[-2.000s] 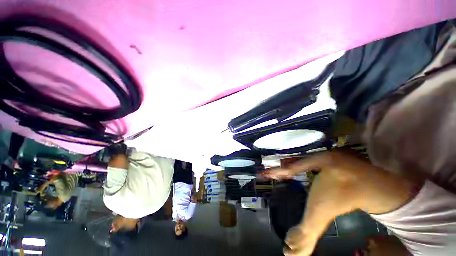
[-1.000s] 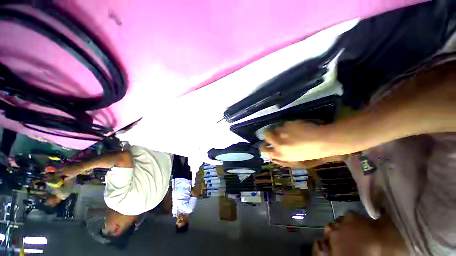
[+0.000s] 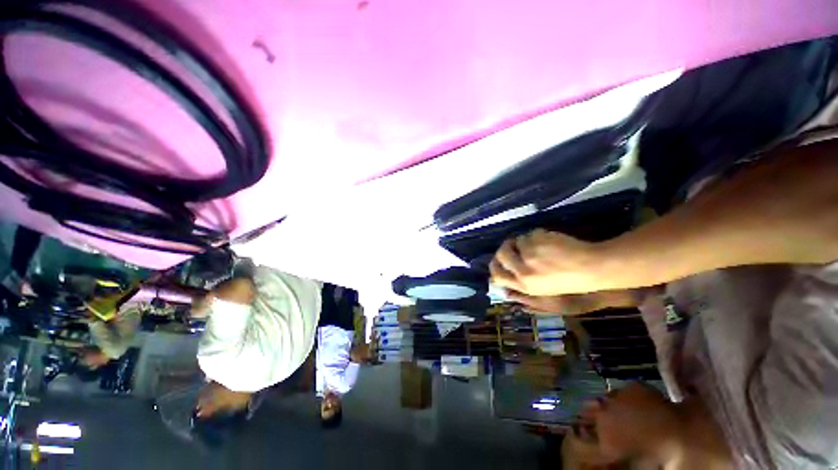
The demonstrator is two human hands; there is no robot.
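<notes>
The view is upside down. Neither my left hand nor my right hand is in view. Large loose black loops (image 3: 246, 147) lie on the pink surface (image 3: 459, 55) nearest to me. Beyond its edge a white sheet (image 3: 368, 216) carries a long, glossy black part (image 3: 542, 179). Beside it lies a black frame (image 3: 478, 243); its opening is mostly hidden by another person's hand (image 3: 547, 266). That hand's fingers are bent at the frame; whatever they hold cannot be made out. A second black frame with a pale oval opening (image 3: 441, 292) lies farther along.
A person in a brownish shirt (image 3: 753, 358) is close at the right, arm stretched over the work. A person in a cream shirt (image 3: 262, 321) and one in white (image 3: 333, 353) are farther off. Cartons (image 3: 415, 386) and stacked goods stand in the background.
The other person's arm has swung across to the near black frame, and the hand now covers its opening. The view has shifted slightly. My hands stay out of view.
</notes>
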